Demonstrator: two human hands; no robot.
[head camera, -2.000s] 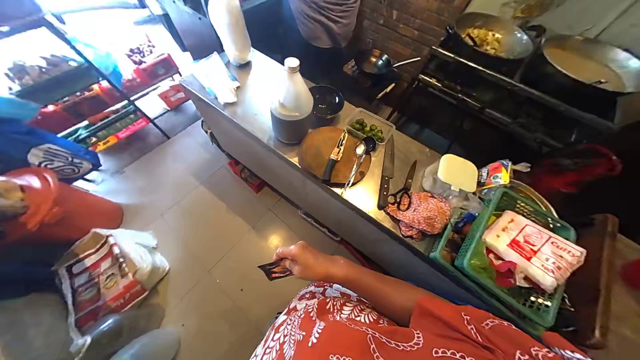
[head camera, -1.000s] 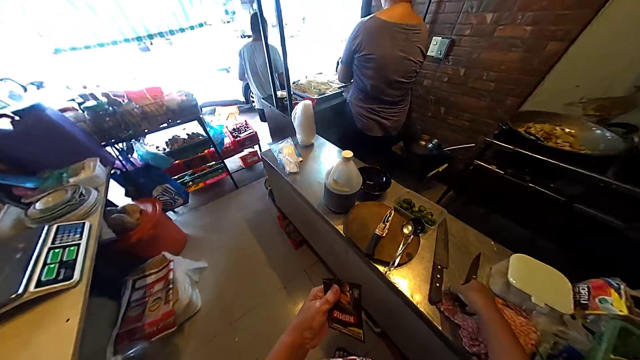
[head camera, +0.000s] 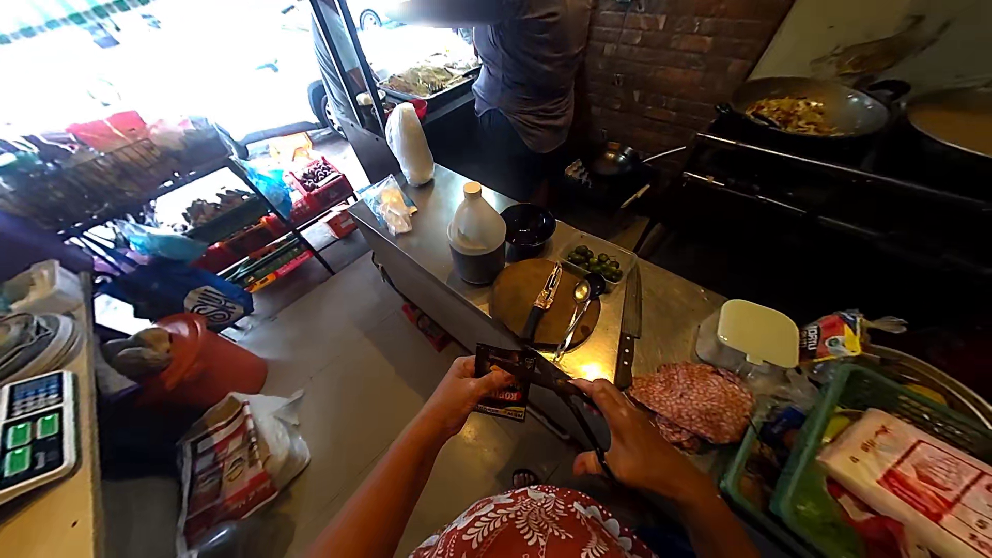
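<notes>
My left hand [head camera: 457, 395] holds a small dark printed sachet [head camera: 502, 391] upright over the floor beside the counter's edge. In my right hand [head camera: 632, 434] is a pair of black-handled scissors [head camera: 577, 407], whose blades reach to the sachet's top corner. Whether they have cut into it, I cannot tell. Beyond them a round wooden chopping board [head camera: 508, 302] bears a knife with a black handle [head camera: 535, 318], a spoon [head camera: 581, 291] and a small ladle [head camera: 595, 285]. A large knife [head camera: 631, 310] lies right of the board, near a crumpled red patterned cloth [head camera: 697, 399].
On the counter stand a plastic jug of dark liquid [head camera: 476, 240], a black bowl [head camera: 528, 227], a tub of green fruit [head camera: 597, 263], a lidded container [head camera: 756, 333] and a green basket [head camera: 790, 480]. A person [head camera: 531, 77] stands beyond. A wok [head camera: 814, 112] sits on the stove. A red bucket [head camera: 225, 364] is at left.
My right hand, at the cloth one second ago, has come over to the sachet with the scissors, which lay on the counter two seconds ago. The sachet stays in my left hand.
</notes>
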